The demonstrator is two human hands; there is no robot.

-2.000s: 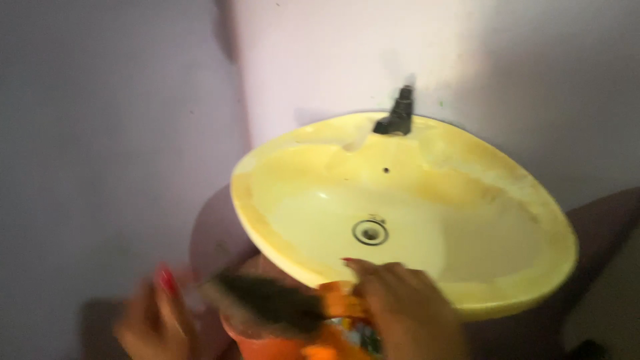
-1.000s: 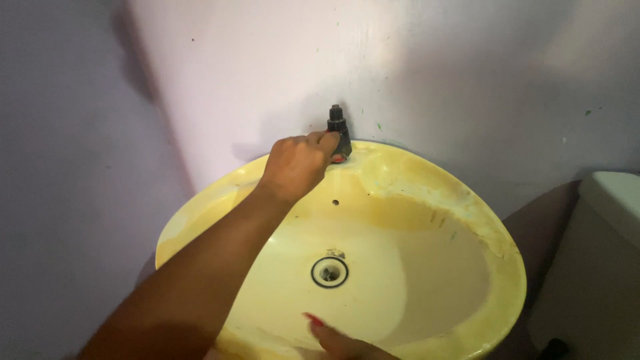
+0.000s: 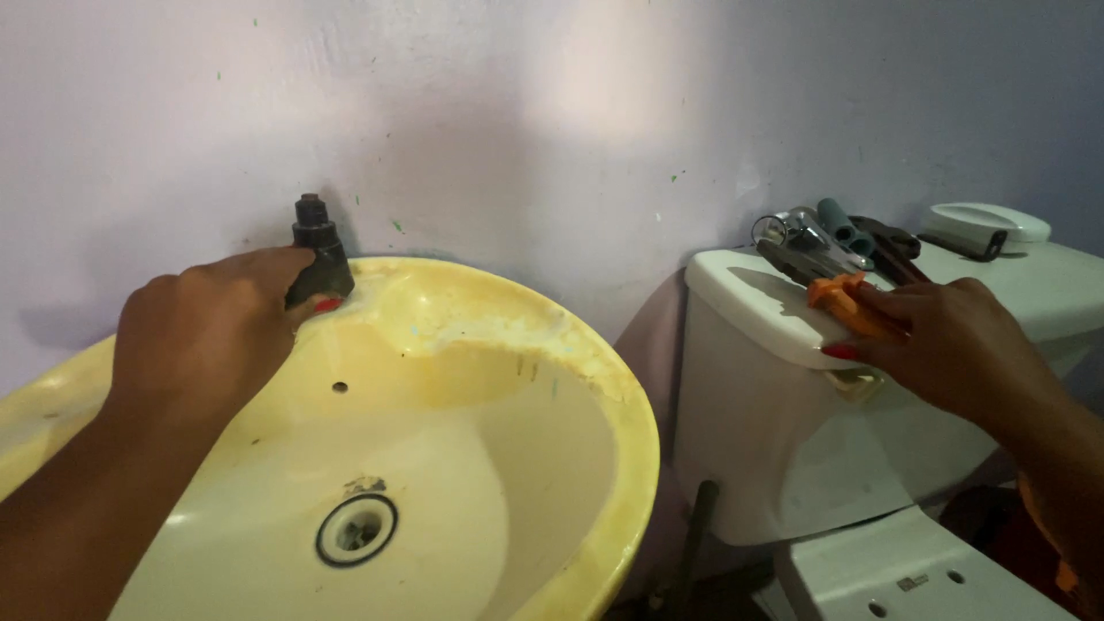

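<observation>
My left hand (image 3: 211, 323) grips the lower body of a black faucet (image 3: 321, 250) that stands upright at the back of a yellow washbasin (image 3: 634, 431). Its thumb lies at the faucet's base. Over at the right, my right hand (image 3: 940, 345) is closed around the orange handle of a tool (image 3: 849, 306), whose dark metal end points up and left above the toilet tank lid. Beside that end lie a chrome fitting (image 3: 811, 241), grey-green pipe pieces (image 3: 841, 226) and a dark tool (image 3: 888, 246). Which kind of tool I hold is partly hidden by my fingers.
The white toilet tank (image 3: 759, 414) stands right of the basin, with a white lidded piece (image 3: 992, 224) and a small dark-ended object on top. A drain hole (image 3: 356, 530) opens in the basin's bottom. The wall (image 3: 517, 129) rises directly behind both. A dark pipe (image 3: 697, 535) runs beside the tank.
The view has swung right, bringing the tank top into sight. My left hand has stayed on the faucet since one second ago. My right hand has moved from over the basin to the tank.
</observation>
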